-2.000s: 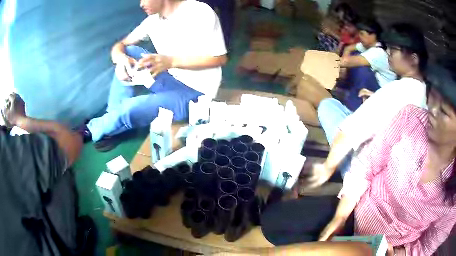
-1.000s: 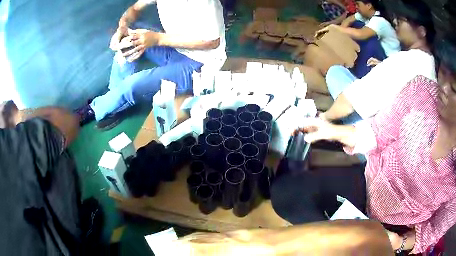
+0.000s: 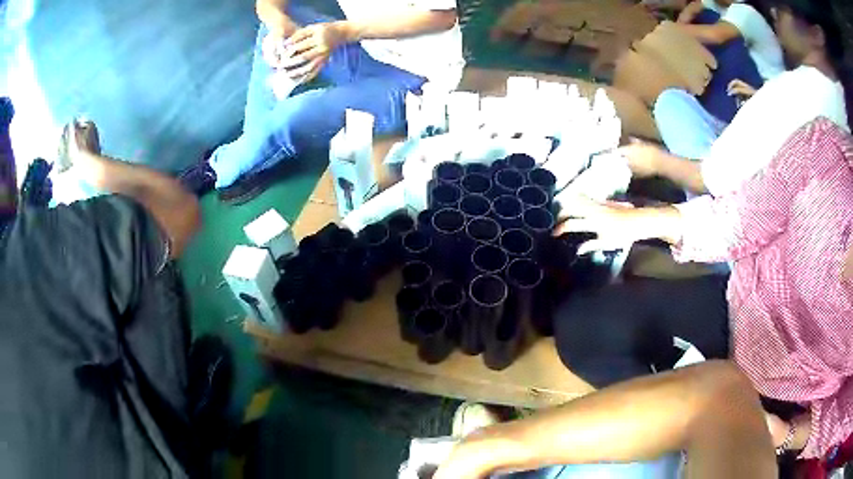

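My right forearm reaches in from the lower right. My right hand [image 3: 460, 457], cut off by the bottom edge, is closed around a blurred white carton [image 3: 426, 455]. My left hand is not in view. In front of me, a dense cluster of black cylinders [image 3: 488, 289] stands upright with open round tops on a cardboard-covered board [image 3: 374, 344]. A darker, lower group of black cylinders [image 3: 327, 271] stands to its left. White cartons [image 3: 352, 161] stand at the left and behind the cylinders. A closed carton [image 3: 251, 276] stands at the board's left corner.
A person in a red-checked shirt [image 3: 776, 271] sits at the right, hands at the cylinders and cartons. Another person in jeans [image 3: 323, 117] sits behind. A dark-clothed person [image 3: 75, 337] is close on the left. A black rounded object [image 3: 645, 327] lies at the board's right.
The view has shifted, so the board sits farther right and higher. My right forearm shows more, and the carton at my hand is lower. The checked-shirt person's hand has moved to the cylinders.
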